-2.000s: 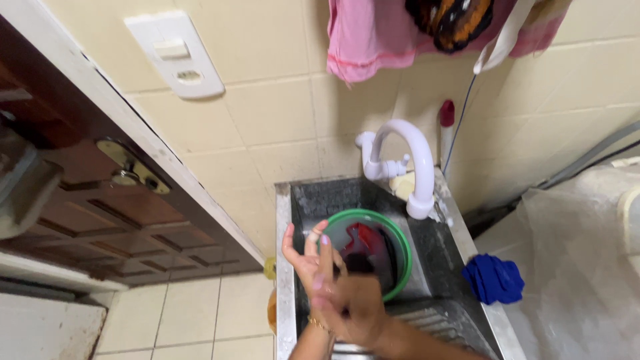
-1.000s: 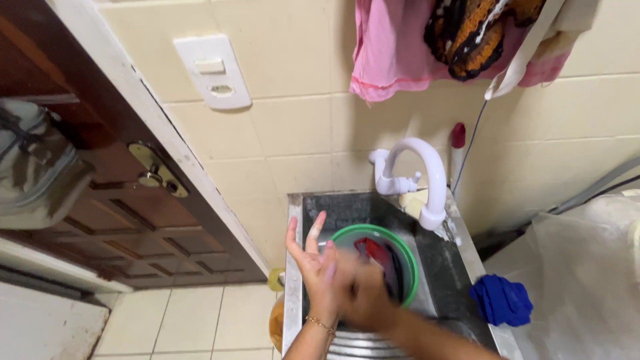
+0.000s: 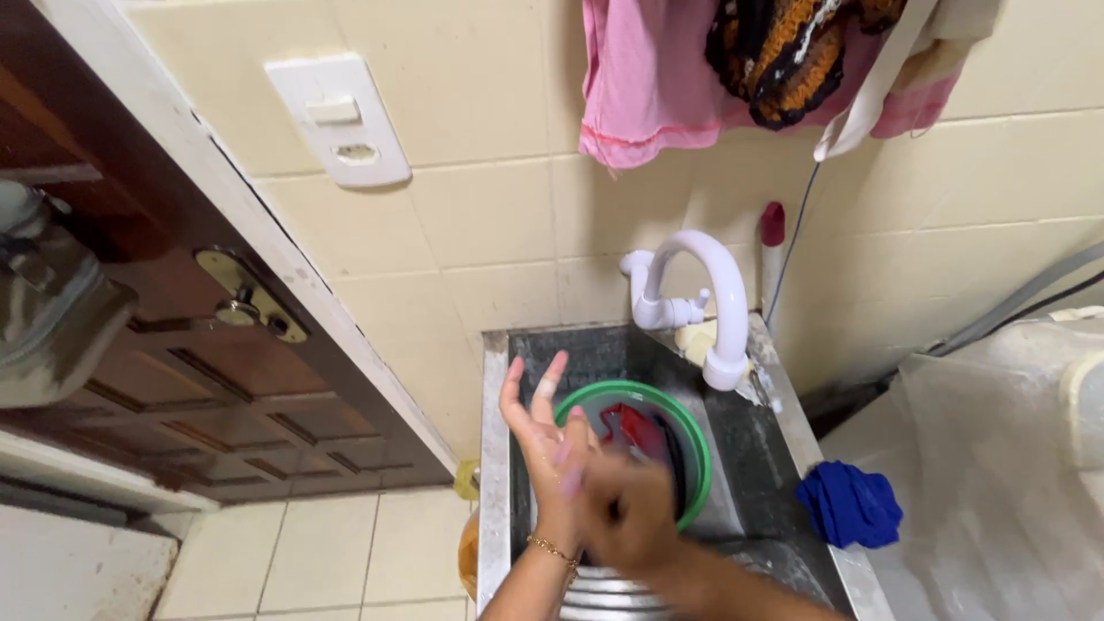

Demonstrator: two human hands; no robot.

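My left hand (image 3: 552,448), palm up with fingers spread and a bracelet at the wrist, is raised over the left side of the laundry sink (image 3: 496,457). My right hand (image 3: 625,509) is blurred and partly curled against the left palm; whether anything lies between them cannot be told. Behind them a green-rimmed basin (image 3: 703,466) sits in the sink, holding red fabric (image 3: 634,429) and dark fabric in liquid. A white plastic faucet (image 3: 733,310) curves over the basin's right side. The ribbed washboard (image 3: 608,595) lies below my hands.
A bunched blue cloth (image 3: 849,504) rests on the sink's right edge, beside a covered appliance (image 3: 975,466). Pink cloth (image 3: 647,86) hangs above the faucet. A red-tipped white stick (image 3: 772,250) leans against the tiled wall. At left is a wooden door (image 3: 285,414).
My right hand has shifted against the left palm, its blur showing motion. The left hand stays raised with fingers spread. The view has shifted somewhat.
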